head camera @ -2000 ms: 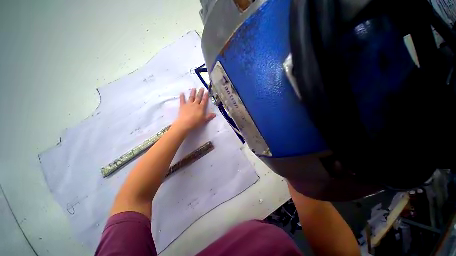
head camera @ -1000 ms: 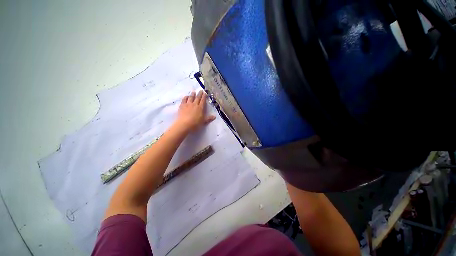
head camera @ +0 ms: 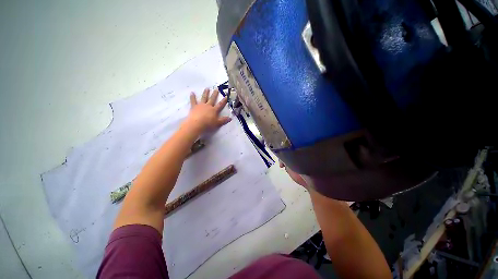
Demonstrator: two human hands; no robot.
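The straight knife cutting machine (head camera: 295, 82), with a blue and silver motor, fills the right of the view. My left hand (head camera: 207, 113) lies flat with fingers spread on the white paper marker (head camera: 147, 131), close to the machine's front edge. My right hand (head camera: 292, 173) is mostly hidden behind the motor; only a small part shows below it, so its grip cannot be seen. A rusty brown bar (head camera: 202, 188) lies on the paper. A speckled silver-green bar (head camera: 121, 193) lies partly under my left forearm. A dark navy fabric strip (head camera: 252, 136) shows between paper and machine.
The off-white table (head camera: 65, 60) extends around the paper to the left and back. The table's edge runs near my body at the lower right. Below it are a dark floor and cluttered scraps (head camera: 426, 245). Thick black cables (head camera: 333, 60) hang over the motor.
The machine has shifted slightly, and more of the navy strip shows beside it. My left hand has moved slightly up and left. Part of my right hand has come into view below the motor.
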